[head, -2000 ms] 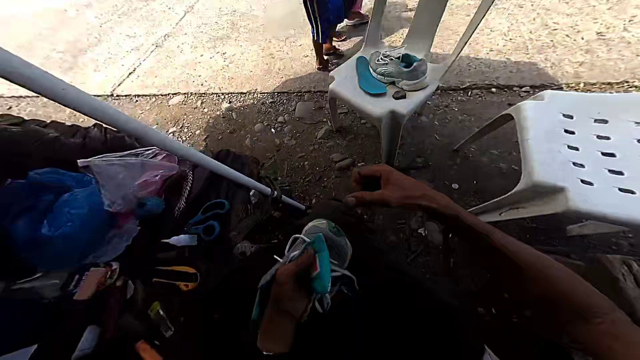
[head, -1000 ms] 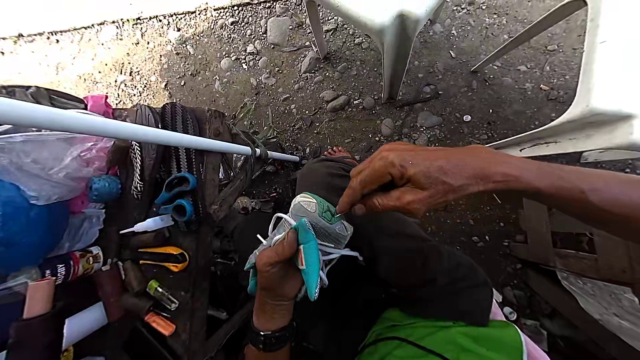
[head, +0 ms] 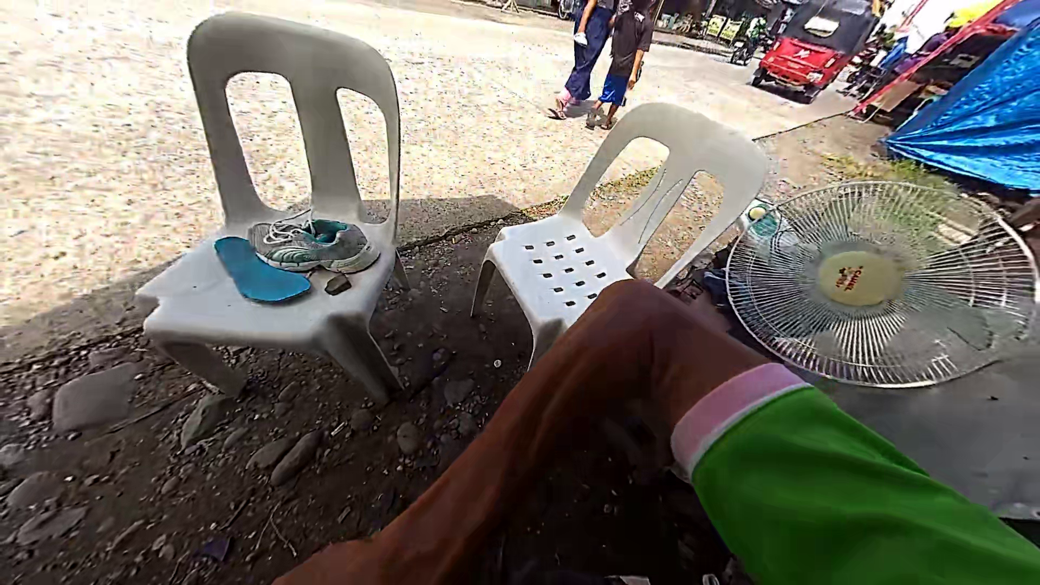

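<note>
My right arm, in a green sleeve with a pink cuff, crosses the lower right. Only the edge of my right hand [head: 333, 565] shows at the bottom; its fingers are cut off. My left hand is out of view. A grey running shoe [head: 313, 244] with white laces and a teal lining rests on the seat of a white plastic chair [head: 236, 321]. Beside it lies a blue insole [head: 258, 272], and a small dark piece [head: 337, 283] sits near the shoe's toe or heel end.
A second white plastic chair [head: 561, 264] stands in the middle. At the right is a round fan with a wire guard [head: 861, 333]. Stones [head: 97, 398] lie on the dirt. Two people walk on the road, near a red vehicle [head: 800, 61]; a blue tarp [head: 975, 122] hangs at right.
The view has swung up and to the right. The left hand and the shoe it held in the earlier frames have left the view; the fan and second chair's back now show.
</note>
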